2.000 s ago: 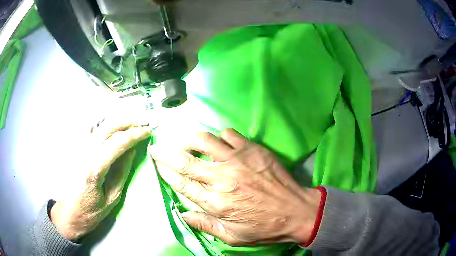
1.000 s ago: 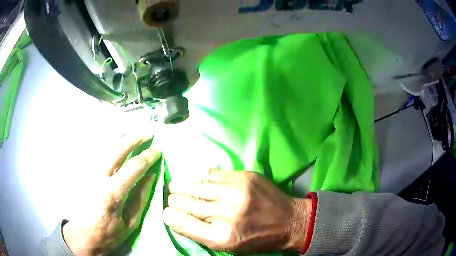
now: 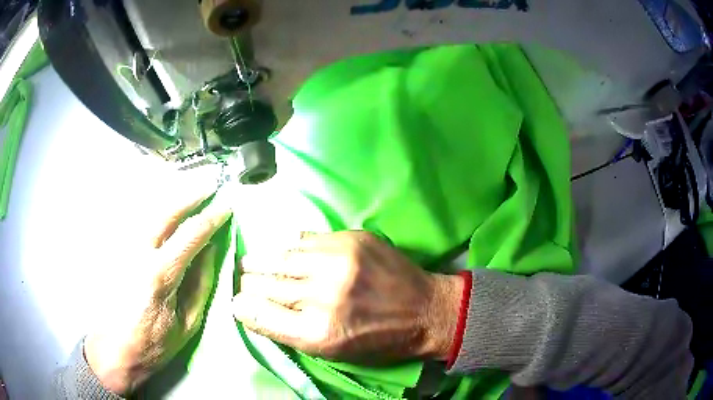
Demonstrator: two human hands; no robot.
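Note:
The bright green cloth (image 3: 422,148) lies under the machine head, on its right side, and runs down to the table's front. My right hand (image 3: 344,297) lies on it with the fingers bent and grips its edge. My left hand (image 3: 168,289) holds the green edge from the left, fingertips just below the needle area, which is lost in lamp glare. A pale strip (image 3: 289,367) runs along the edge below my right hand. The dark round knob with grey cap (image 3: 256,162) sits above my fingertips.
The white sewing machine head (image 3: 328,47) with blue lettering spans the top. A tan cylinder (image 3: 231,16) is on its front. Narrow green strips (image 3: 14,148) lie at the far left. Metal parts and dark cloth are at the right edge. Something blue shows at the bottom right.
Both hands have moved down the cloth edge from the earliest frame, then slightly up and left in view. My right fingers are more bent. The large green cloth has shifted slightly.

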